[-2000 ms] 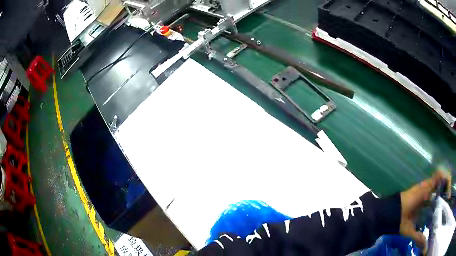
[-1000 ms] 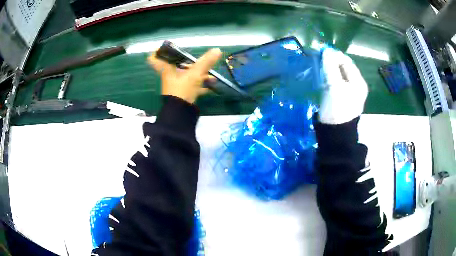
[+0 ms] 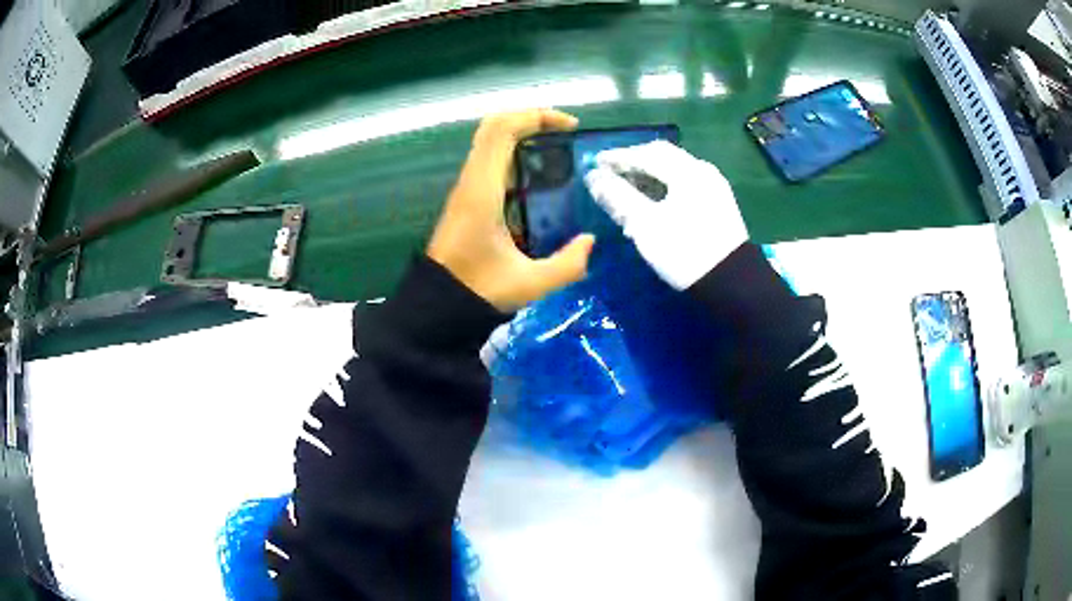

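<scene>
A phone middle frame (image 3: 550, 174) with a dark rim and blue-black face is held above the near edge of the belt. My bare left hand (image 3: 500, 217) grips its left end, thumb below and fingers above. My white-gloved right hand (image 3: 676, 211) lies over its right part, fingertips together on the blue face. Whether they pinch film is hidden. A crumpled pile of blue film (image 3: 588, 382) lies below the hands on the white cover (image 3: 611, 517). More blue film (image 3: 249, 546) is at lower left.
Another blue-faced frame (image 3: 817, 129) lies on the green belt (image 3: 411, 159) at right. A glossy blue-black unit (image 3: 950, 382) lies on the white cover at far right beside the machine. An empty open frame (image 3: 235, 244) and dark bar (image 3: 165, 202) are at left. Black trays (image 3: 223, 47) stand beyond.
The view has turned from the left side to the work area. Since one second ago, my left hand has moved beside my right, both at one frame. A blue-faced frame now lies farther right on the belt.
</scene>
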